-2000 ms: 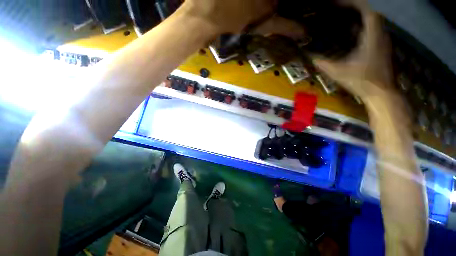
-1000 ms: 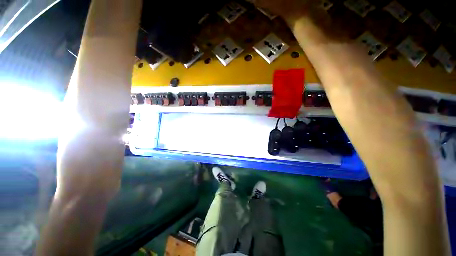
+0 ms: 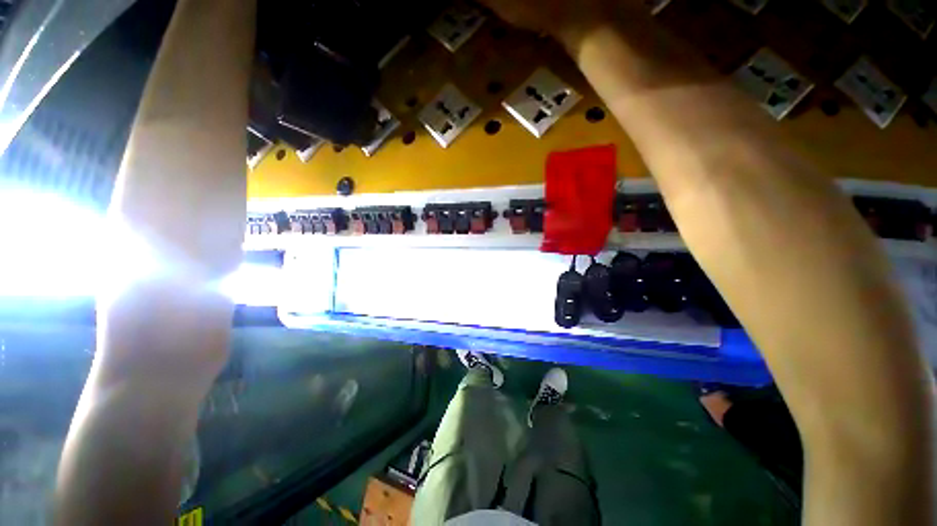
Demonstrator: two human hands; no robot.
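My left forearm rises along the left side and leaves at the top edge; my left hand is out of the picture. My right forearm reaches up and inward. Only a dark, blurred part of my right hand [image 3: 539, 14] shows at the top edge, and its fingers are not clear. Black power adapters [image 3: 327, 95] stand on the sockets at upper left. White universal sockets [image 3: 541, 101] sit diagonally on the yellow shelf board [image 3: 452, 164]. More black adapters [image 3: 604, 292] lie in a row in the blue tray [image 3: 534, 347], their leads running up.
A red cloth tag [image 3: 579, 199] hangs over the white front rail [image 3: 493, 238], which bears red-and-black terminals [image 3: 458, 217]. A bright glare covers the left. Below are my legs, the green floor [image 3: 658, 442], a wooden box [image 3: 387, 503] and part of another person [image 3: 755, 426] at lower right.
The view has swung right and levelled since two seconds ago. My hands, largely visible at the top then, are now mostly beyond the top edge. The tray adapters lie much as before.
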